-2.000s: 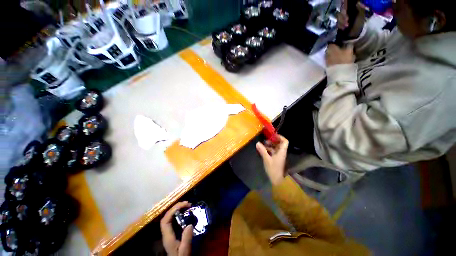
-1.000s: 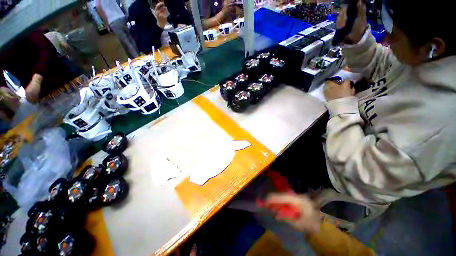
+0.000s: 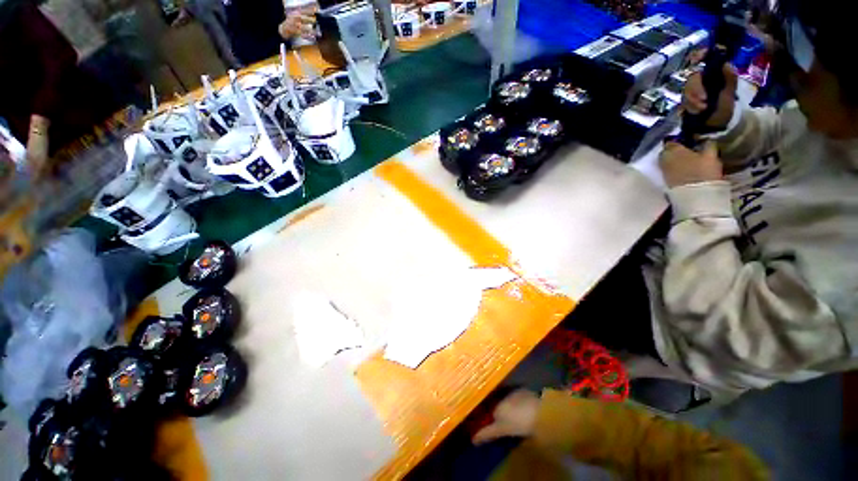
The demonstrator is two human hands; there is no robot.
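Observation:
My right hand (image 3: 508,418) is low at the table's front edge, in a mustard sleeve, its fingers curled around a red tool (image 3: 481,414). Only a small red part of the tool shows; the rest is hidden by the hand and the edge. A red coiled cord (image 3: 595,364) hangs beyond the edge, above the sleeve. My left hand is out of the picture, and no camera head is seen in a hand. Black round camera heads with orange centres stand in a heap at the left (image 3: 127,379) and a group at the back (image 3: 497,166).
Flat white torn pieces (image 3: 447,318) lie on the pale table (image 3: 282,272) beside orange tape (image 3: 442,218). White camera bodies with antennas (image 3: 252,162) stand on the green surface behind. A clear bag (image 3: 58,305) is at the left. A seated person (image 3: 771,254) is close at the right.
My right hand has moved down and left to the table's edge with the red tool. My left hand and the camera head in it have left the picture. The view has tilted up.

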